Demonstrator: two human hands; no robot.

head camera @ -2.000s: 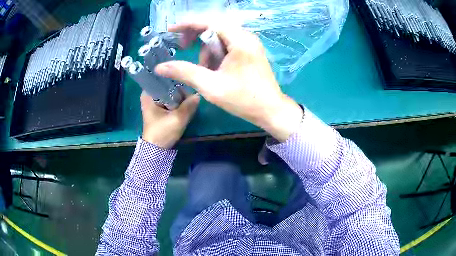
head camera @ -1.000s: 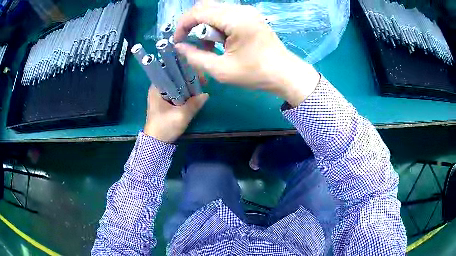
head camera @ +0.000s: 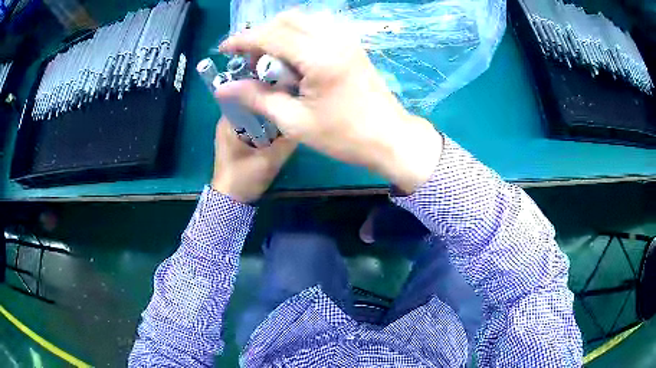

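My left hand (head camera: pixel 248 162) is closed around a bundle of silver-grey tubes (head camera: pixel 252 123), whose round ends point up and away from me. My right hand (head camera: pixel 324 93) is over the top of the bundle, thumb and fingers around the tube ends. It also holds a silver tube (head camera: pixel 273 70) in its palm, with a pale ring around the hole at its end. My right hand hides part of the bundle, so I cannot tell which tube its fingertips grip.
A clear plastic bag (head camera: pixel 449 54) lies on the green bench beyond my right hand. A black tray (head camera: pixel 93 144) part filled with tube rows is at the left, another black tray (head camera: pixel 590 108) at the right. The bench edge runs below my hands.
My right hand has moved left and down onto the tube ends, covering more of the bundle. My left hand still holds the bundle in nearly the same place.
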